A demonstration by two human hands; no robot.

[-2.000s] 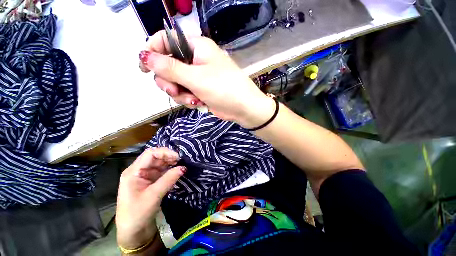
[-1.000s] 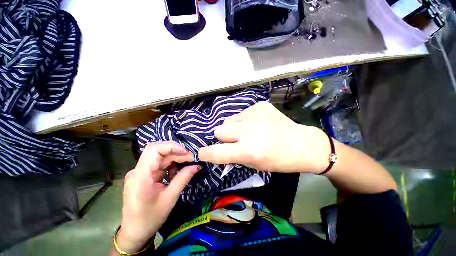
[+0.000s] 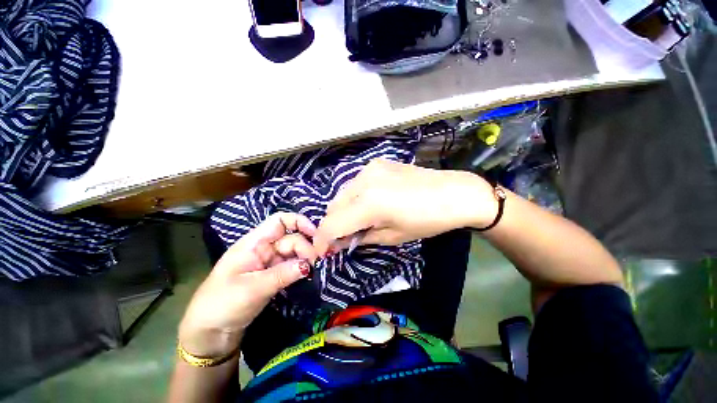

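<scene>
The navy garment with white stripes (image 3: 263, 208) lies bunched on my lap, just below the table edge. My left hand (image 3: 248, 275) pinches its cloth between thumb and fingers. My right hand (image 3: 393, 206) meets it there, fingertips closed and touching the left fingertips. A greyish sliver (image 3: 359, 237) shows under the right palm; it looks like the snips held in that hand, mostly hidden. The fingers cover the work point, and no needle or thread can be made out.
A heap of striped cloth (image 3: 59, 102) lies at the table's left. A phone (image 3: 277, 17) stands on a dark base. A dark container (image 3: 405, 39) and small dark bits (image 3: 481, 51) sit by the grey mat (image 3: 503, 75). A pale tub (image 3: 617, 39) stands right, a blue bin below.
My right hand, raised over the table with the snips two seconds ago, came down to the garment. Since one second ago its fingers have closed in against my left fingertips.
</scene>
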